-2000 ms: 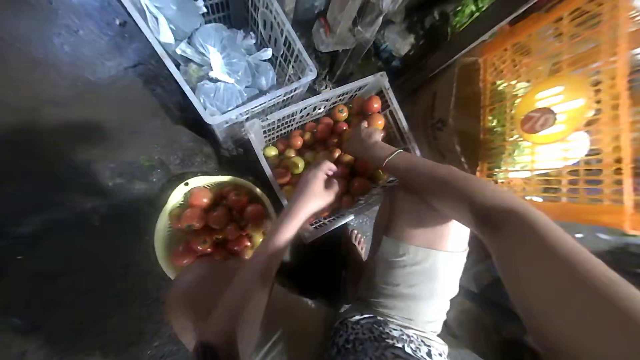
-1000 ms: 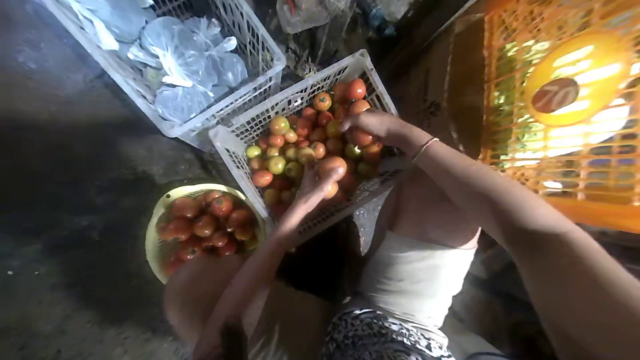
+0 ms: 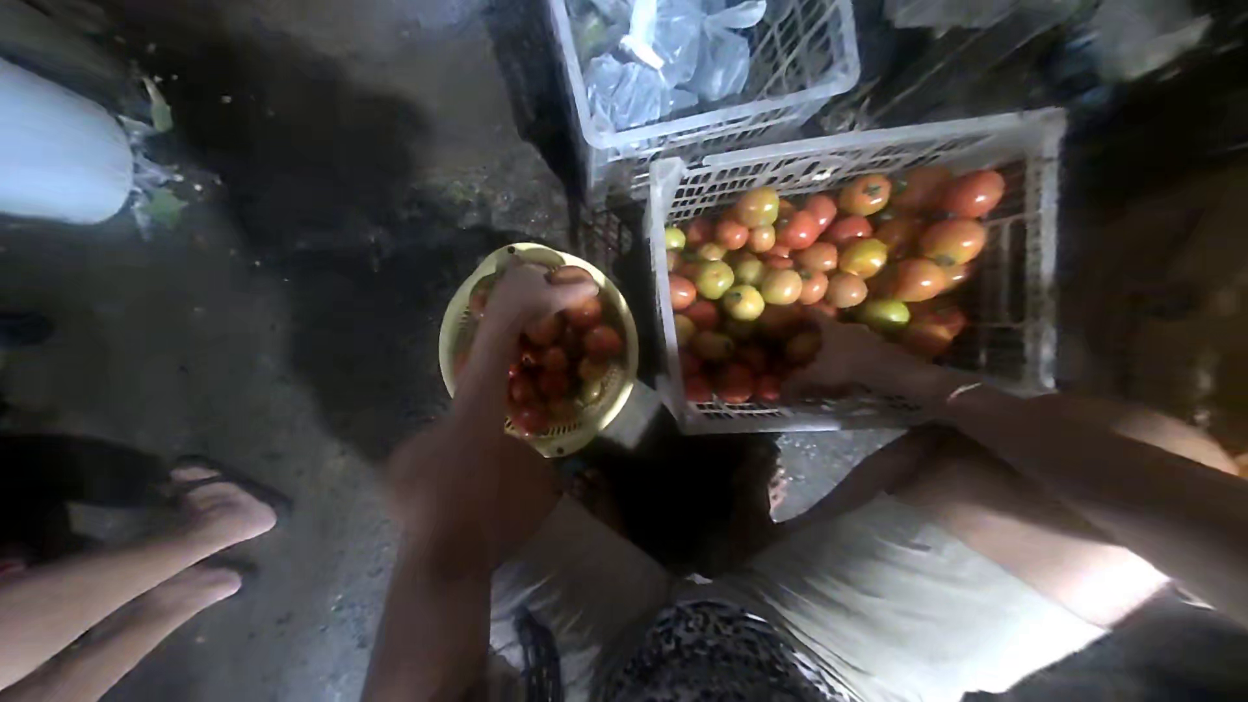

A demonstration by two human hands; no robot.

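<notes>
My left hand (image 3: 531,292) is over the yellow plastic basket (image 3: 627,385), its fingers at a red tomato (image 3: 573,283) near the far rim; whether it grips the tomato is unclear. Red tomatoes (image 3: 551,361) fill much of that basket. To the right, a white plastic crate (image 3: 1048,253) holds red, orange and greenish tomatoes (image 3: 780,287). My right hand (image 3: 829,356) reaches in at the crate's near side, among the tomatoes, with its fingers in shadow and partly hidden. A thin band circles the right wrist.
Behind the tomato crate stands another white crate (image 3: 707,136) with tied clear plastic bags (image 3: 673,49). A white rounded container or sack (image 3: 58,146) lies at the far left, beside leaf scraps. Another person's feet (image 3: 219,507) are on the wet floor at the lower left.
My left hand has moved from the tomato crate to the yellow basket. My right hand remains in the crate, now nearer its close side. The view has swung left.
</notes>
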